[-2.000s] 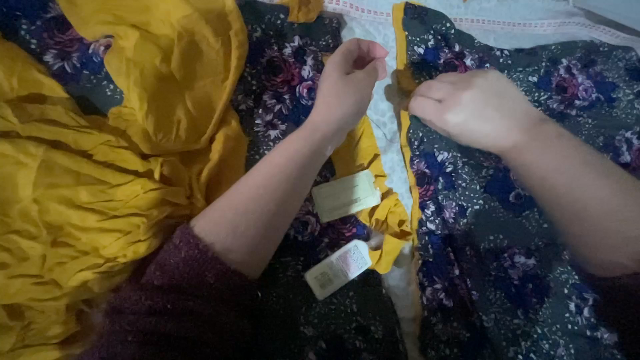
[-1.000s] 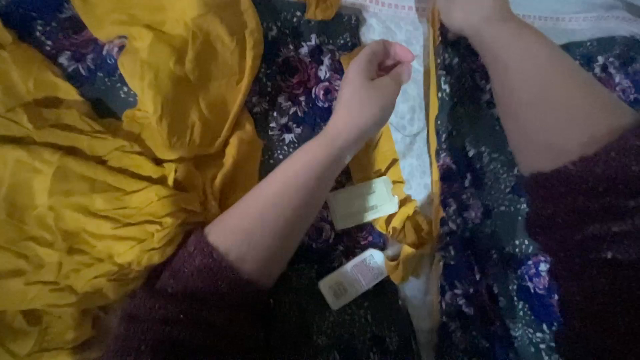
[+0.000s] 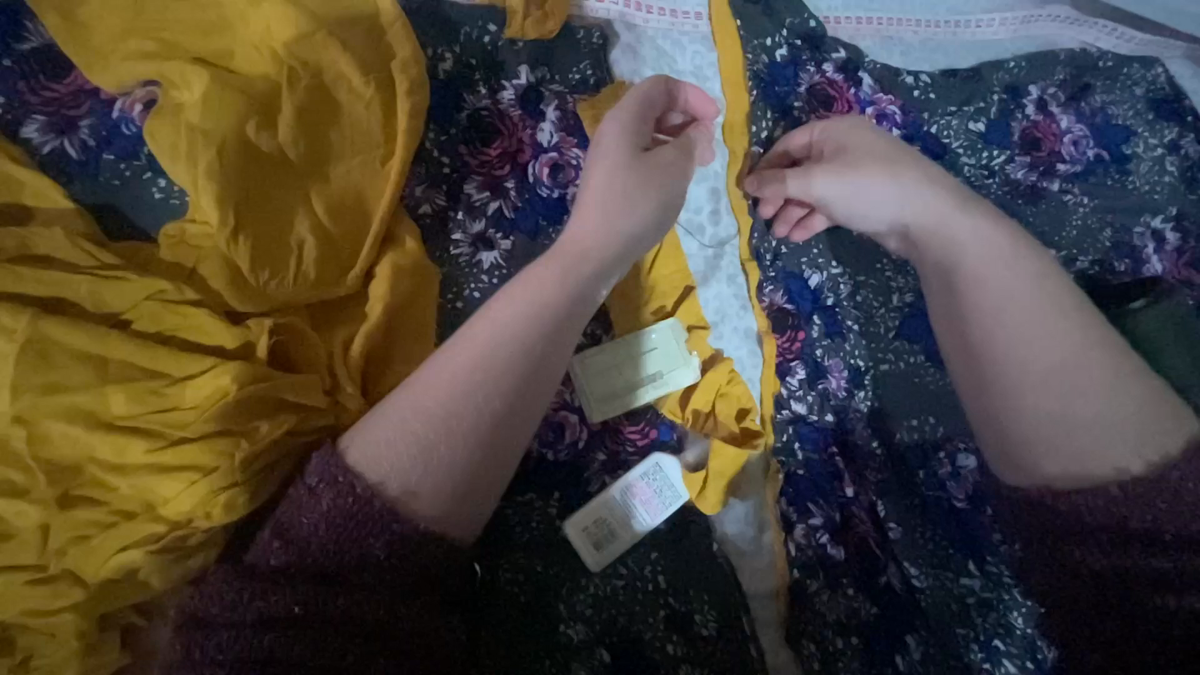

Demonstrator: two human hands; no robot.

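Observation:
My left hand (image 3: 647,159) is raised over the gap between dark floral fabric pieces, thumb and index finger pinched; what they hold is too small to tell. To its right, my right hand (image 3: 844,183) has its fingertips together at the yellow edging strip (image 3: 734,66) of the right floral fabric (image 3: 984,206). A thin dark thread (image 3: 708,239) curves below and between the hands over the pale patterned cloth (image 3: 741,328). Two tags bearing print, one pale green (image 3: 636,369) and one white (image 3: 626,511), lie below my left hand beside a crumpled yellow fabric strip (image 3: 712,398).
A large bunched yellow cloth (image 3: 234,187) covers the left side. More dark floral fabric (image 3: 506,122) lies beneath my left forearm. Along the top runs a pale cloth with a red-patterned border (image 3: 937,23).
My right hand went up to the top edge one second ago and has come back down beside the yellow edging. My left hand keeps its pinched pose.

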